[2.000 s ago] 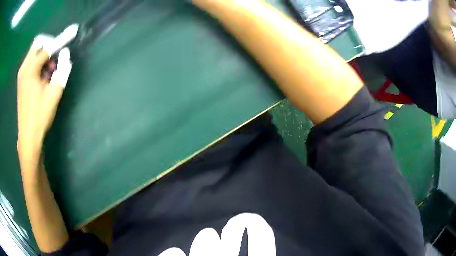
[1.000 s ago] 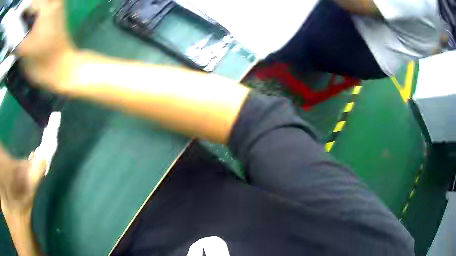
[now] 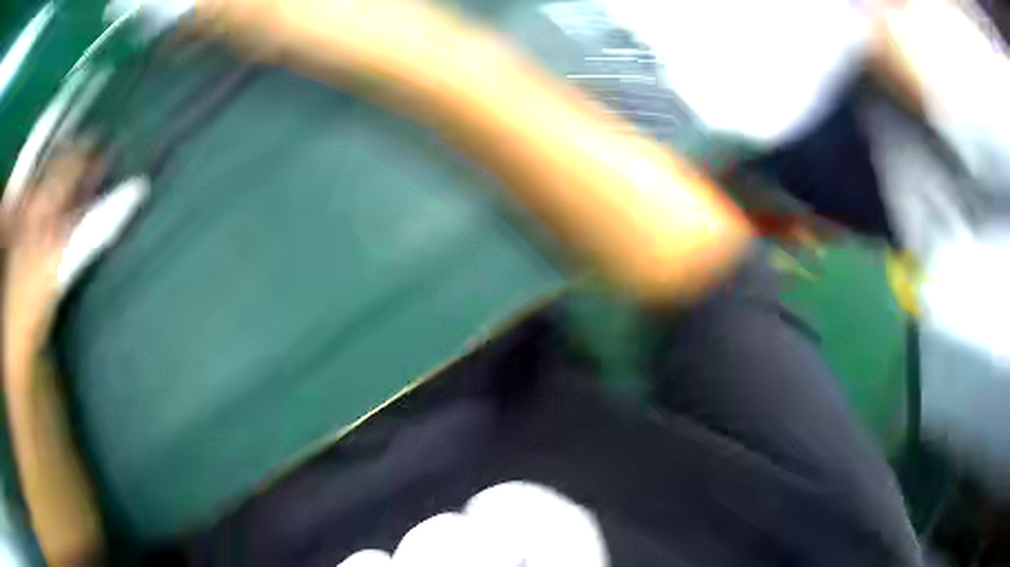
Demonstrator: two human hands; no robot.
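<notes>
The frame is strongly blurred. My left hand (image 3: pixel 50 222) is at the far left edge, with a white finger cover (image 3: pixel 105 227) on a finger. My right hand (image 3: pixel 183 13) is at the top left, small, smeared and partly cut off by the edge. A dark, long, blurred shape (image 3: pixel 205 111) lies on the green mat (image 3: pixel 310 255) between the hands, perhaps part of a black plastic frame. Whether either hand holds anything cannot be told.
My right forearm (image 3: pixel 498 122) crosses the top of the mat. The mat's yellowish front edge (image 3: pixel 410 388) runs diagonally before my body. At upper right are blurred shiny material (image 3: pixel 615 66) and a seated person's dark-clothed leg (image 3: pixel 831 166).
The view has swung, so the mat fills more of the picture. My right hand now appears at the top edge, farther from my left hand. My left hand appears higher.
</notes>
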